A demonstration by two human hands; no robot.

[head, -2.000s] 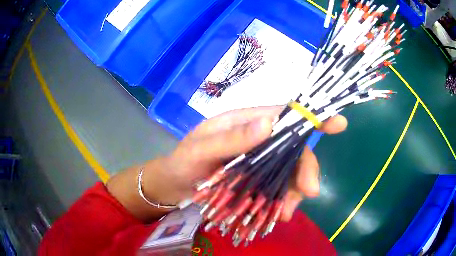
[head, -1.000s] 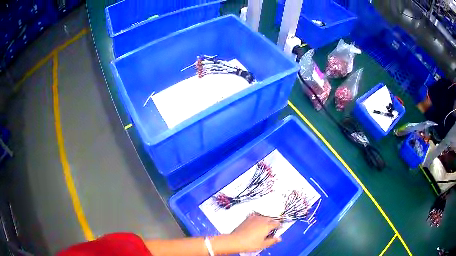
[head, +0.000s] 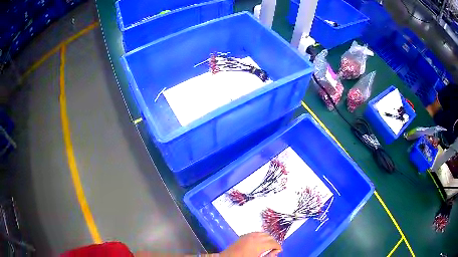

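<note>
My left hand (head: 253,246) is at the bottom edge, partly cut off, at the near side of the front blue tote (head: 197,197). Its fingers are curled beside the red ends of a wire bundle (head: 286,217); whether they grip anything cannot be told. That bundle lies fanned at both ends on white paper (head: 228,213). A second bundle (head: 258,189) lies on the same paper, up and left of it. A few loose white pieces (head: 324,221) lie at the tote's right side. My right hand is not in view.
A larger stacked tote (head: 226,113) behind holds one wire bundle (head: 238,66) and paper. Bags with pink-red contents (head: 353,65), a black cable (head: 369,140) and a small blue bin (head: 380,123) stand right. A person's arm (head: 433,108) shows at the right edge.
Two seconds ago, a yellow-banded bundle was in my hand up close. One second ago, my hand covered part of the right bundle; it has moved down, and the bundle now shows more fully.
</note>
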